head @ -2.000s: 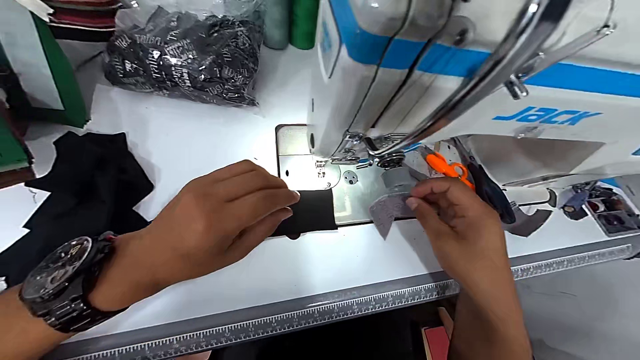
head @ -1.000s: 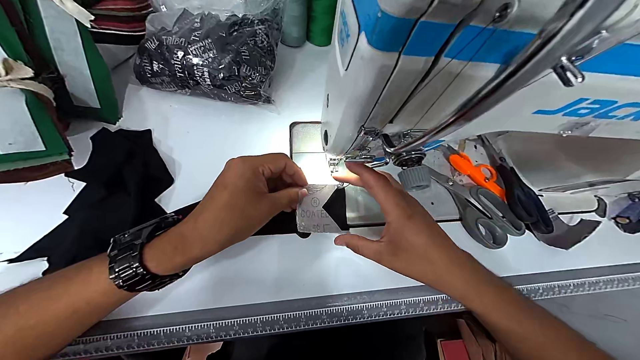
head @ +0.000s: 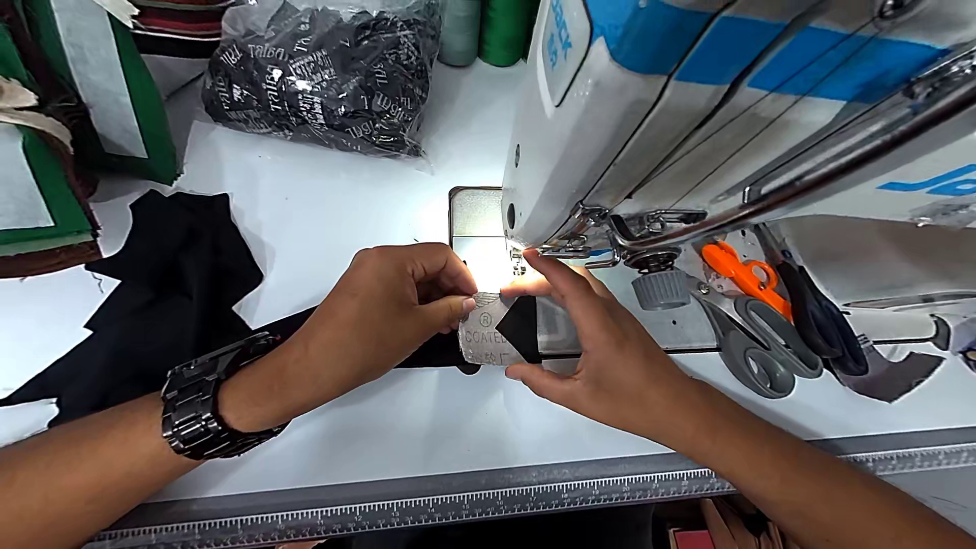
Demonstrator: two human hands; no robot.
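Note:
My left hand (head: 404, 305), with a black watch on its wrist, pinches the upper left edge of a small grey printed piece of sandpaper or backing sheet (head: 484, 343). That piece lies over a black fabric strip (head: 435, 351) in front of the sewing machine's presser foot (head: 519, 263). My right hand (head: 587, 328) is spread around the right side of the strip, its index finger up by the presser foot and its thumb low near the strip's front edge. Whether its fingertips press on the grey piece is not clear. The needle area is lit brightly.
Grey-handled scissors (head: 762, 343), orange-handled snips (head: 743, 278) and a dark-handled tool (head: 827, 320) lie right of the hands. Black cut fabric (head: 175, 267) is at left, a plastic bag of printed black labels (head: 320, 84) behind. Thread cones (head: 502, 30) stand behind; a ruler (head: 457, 499) runs along the front edge.
The grey piece, held by my right hand at the right two seconds ago, is now over the black strip, pinched by my left hand. My right hand has moved left to the presser foot.

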